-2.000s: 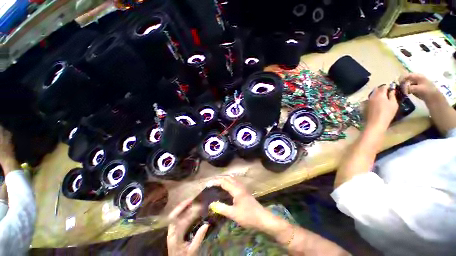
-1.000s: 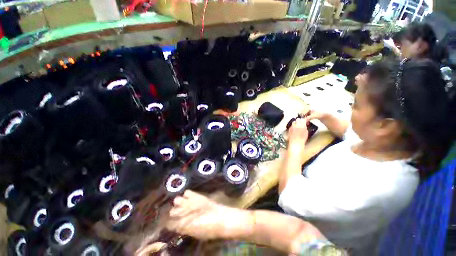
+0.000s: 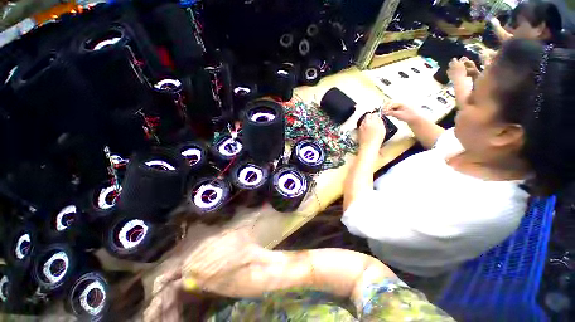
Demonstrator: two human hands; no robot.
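Note:
Black cylindrical housings with shiny silver-white rings stand in front of me; one (image 3: 290, 183) is near the bench edge and another (image 3: 131, 234) is further left. A taller black housing (image 3: 263, 133) stands behind the front ones. My right hand (image 3: 220, 261) is blurred at the bottom centre, over the bench edge, with a yellow cover on a finger. Whether it holds anything is hidden by blur. A blurred skin-coloured patch (image 3: 162, 303) at the lower edge looks like part of my left hand; its grip cannot be made out.
A tangled heap of wired boards (image 3: 321, 129) lies behind the housings. A black cylinder (image 3: 338, 105) lies beyond it. A person in white (image 3: 435, 195) works at the right with both hands on a dark unit. Larger black housings (image 3: 63, 107) crowd the back left. A white slotted board (image 3: 413, 85) is further right.
The view has swung up and to the right. My hands, earlier together around a dark unit, are now blurred low in the picture, and that unit can no longer be made out.

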